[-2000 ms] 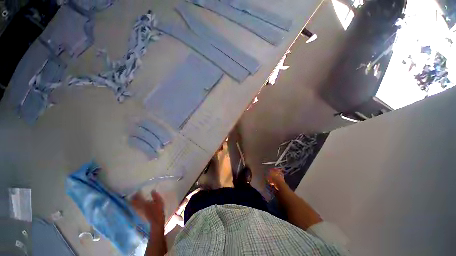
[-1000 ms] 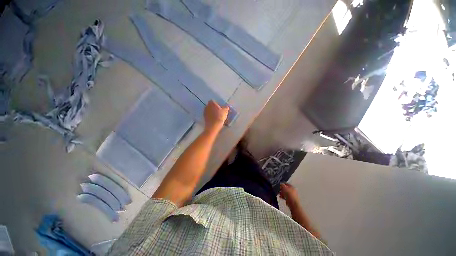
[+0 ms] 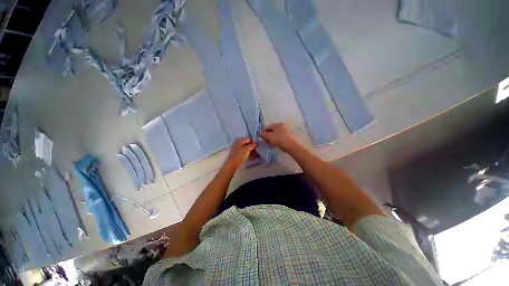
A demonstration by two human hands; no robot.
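Observation:
Both my hands meet at the near end of a pair of long light-blue strips near the table's front edge. My left hand and my right hand pinch fabric at the strip's end, fingertips almost touching. The end is bunched up between them; small details there are blurred. A second pair of long strips lies flat to the right. Rectangular pieces lie flat to the left, partly beside the held strips.
Small curved pieces, a bright blue gathered bundle and a thin tie strip with a tag lie left. Panel stacks are far left. A tangled scrap heap lies beyond. Another blue stack is far right.
The view has turned and moved right. My right hand has come up from beside my body to the strips. Both hands now hold the strip end, which is bunched up.

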